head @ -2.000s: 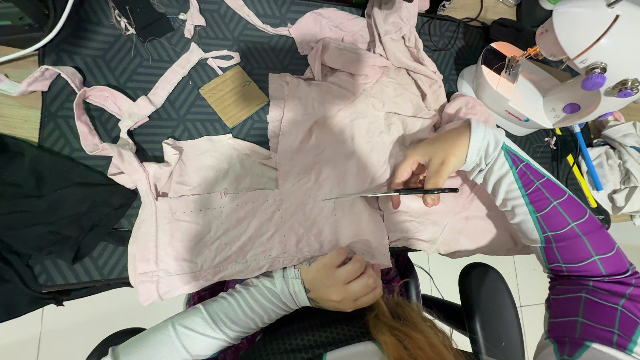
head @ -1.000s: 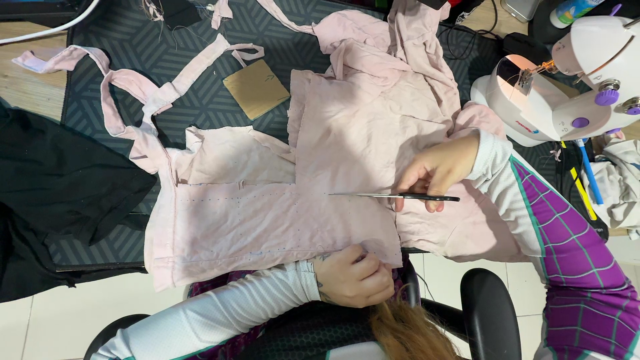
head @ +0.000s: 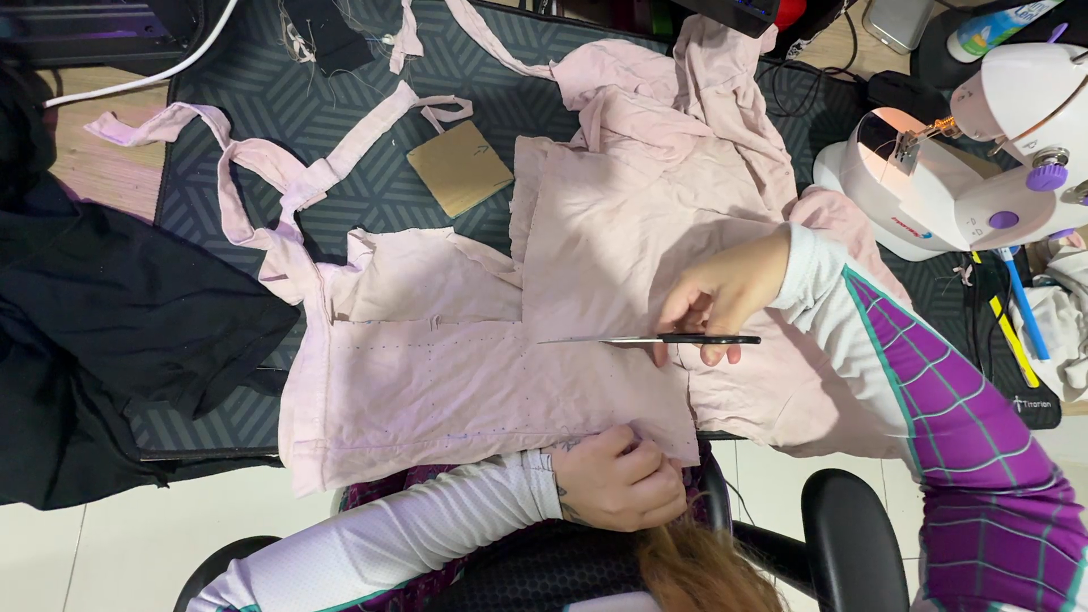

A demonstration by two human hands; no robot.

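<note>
Pale pink fabric [head: 476, 382] with dotted markings and a cut gap lies over the patterned mat. My right hand [head: 714, 297] holds scissors [head: 633, 339] by their black handles above it, the blades pointing left and looking nearly closed. At the fabric's near edge, my left hand [head: 620, 480] is curled with the cloth bunched at its fingers. More pink fabric [head: 722, 127] lies crumpled behind and to the right. A long pink strip [head: 246, 153] curls at the left, near a square brown card [head: 460, 168].
A white mini sewing machine [head: 1003, 170] stands at the right, beside blue [head: 1024, 306] and yellow [head: 1011, 340] slim tools. Black cloth [head: 119, 340] hangs over the left table edge. Dark scraps with loose threads [head: 327, 34] lie at the back. A chair armrest [head: 850, 535] is below.
The view has shifted slightly. Both hands keep about the same pose, and the scissors remain in my right hand over the pink fabric.
</note>
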